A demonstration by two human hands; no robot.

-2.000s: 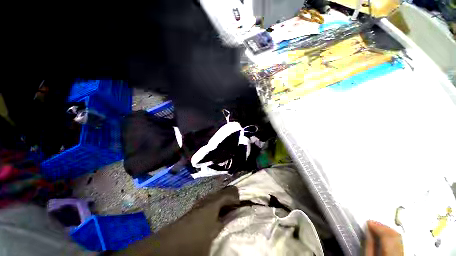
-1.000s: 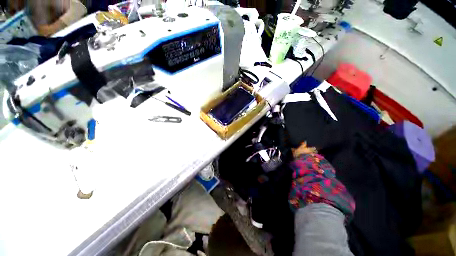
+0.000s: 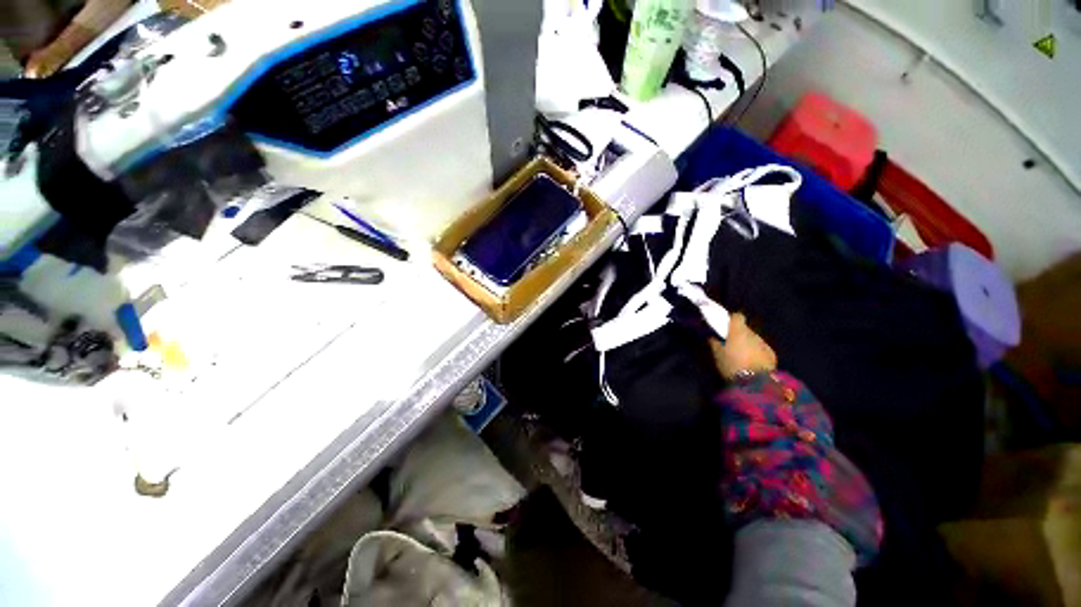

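My right hand (image 3: 744,346), in a patterned sleeve, reaches over the dark cloth right of the table. Its fingers are closed at the end of a white band (image 3: 709,311); the fingertips are partly hidden. More white bands (image 3: 682,255), some with thin loops, lie bunched on the large black garment cloth (image 3: 854,356). One thin loop hangs down toward the lap. My left hand is out of the picture.
The white machine table (image 3: 296,391) holds the sewing machine (image 3: 391,148), black snips (image 3: 338,274), a blue pen (image 3: 368,225) and a phone (image 3: 519,228) in a wooden tray. A green cup (image 3: 654,48), red bin (image 3: 824,142) and purple stool-like object (image 3: 974,296) stand beyond.
The view has swung from the left side to the right side. Since one second ago, my right hand has closed on a white band, and more white bands show bunched on the black cloth.
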